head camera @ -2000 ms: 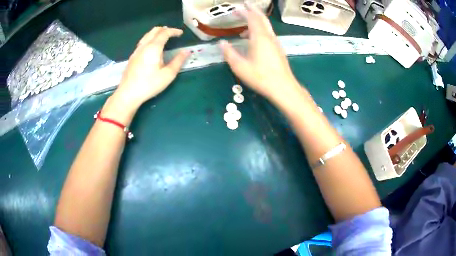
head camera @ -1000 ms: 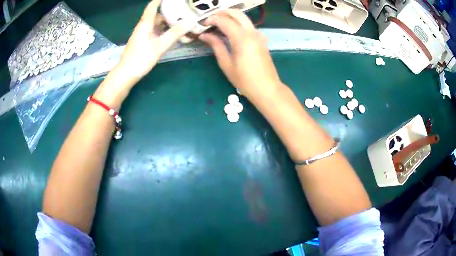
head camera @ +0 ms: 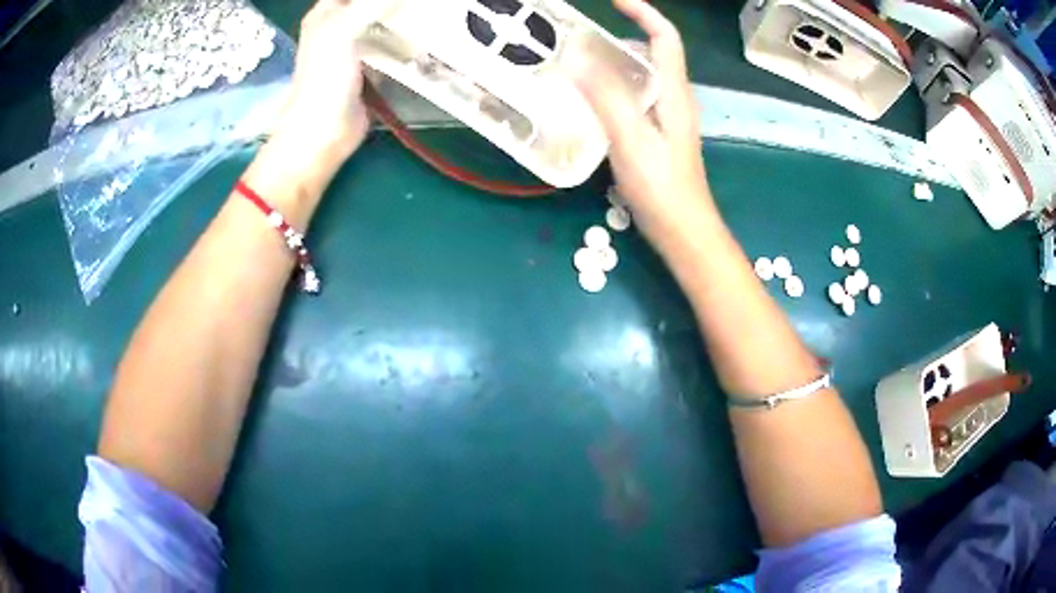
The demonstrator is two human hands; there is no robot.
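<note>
A cream housing (head camera: 463, 87) is held in the air at the top centre, tilted, its open inside and the dark round speaker opening (head camera: 511, 29) showing. A brown strap (head camera: 463, 174) bows out along its lower edge. My left hand (head camera: 330, 87) grips its left end, fingertips partly cut off by the top edge. My right hand (head camera: 649, 127) holds its right end, some fingers hidden inside or behind it. White round caps (head camera: 595, 258) lie in a small group on the green bench below the housing.
More white caps (head camera: 855, 282) lie at the right. A plastic bag of caps (head camera: 162, 58) is at the upper left. A strapped housing (head camera: 940, 405) sits at the right edge; others (head camera: 816, 52) stand at the upper right. A pale metal strip (head camera: 799, 122) crosses the bench. A person's dark-clothed part (head camera: 1002, 539) shows at the lower right.
Both hands took hold of a housing at the far side, and it has come nearer and turned, its inside and strap now showing more. The view has shifted, moving bench items rightward.
</note>
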